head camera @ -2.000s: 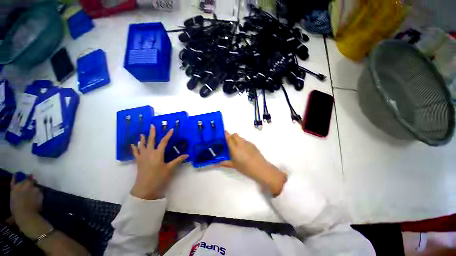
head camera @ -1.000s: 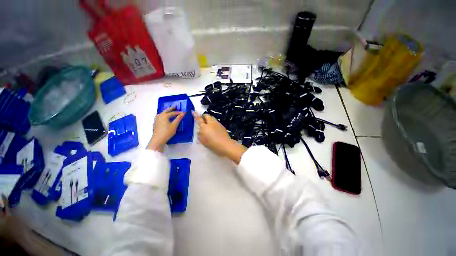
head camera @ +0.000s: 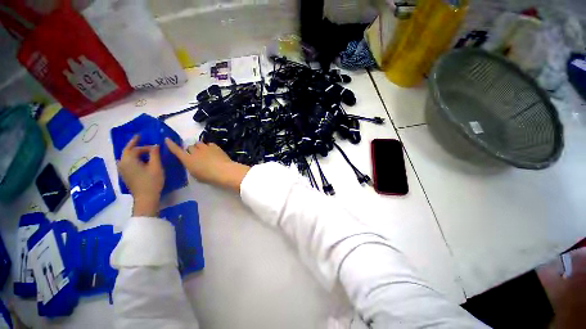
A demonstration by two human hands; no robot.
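Observation:
The stack of blue insert trays (head camera: pixel 170 168) stands left of the cable pile. My left hand (head camera: pixel 142 172) is at the front of the stack, thumb and fingertips close together over its top; I cannot tell if they grip a tray. My right hand (head camera: pixel 209 163) is at the stack's right side, index finger extended to the top tray. A blue tray with a cable (head camera: pixel 187 236) lies in front of the stack, partly behind my left sleeve. Another filled tray (head camera: pixel 95 260) lies to the left. The black cable pile (head camera: pixel 283 115) is right of my hands.
A smartphone (head camera: pixel 389 166) lies right of the pile, with a grey-green basket (head camera: pixel 491 109) beyond. A single blue tray (head camera: pixel 92 187) and a dark phone (head camera: pixel 51 187) lie left. Packs with white cards (head camera: pixel 50 268) are at front left. Red bag (head camera: pixel 67 58) and yellow roll (head camera: pixel 424 42) stand behind.
Both hands have moved from the row of trays to the stack. The view has since swung right. In the newest frame, the stack's top looks tilted or fanned between my hands.

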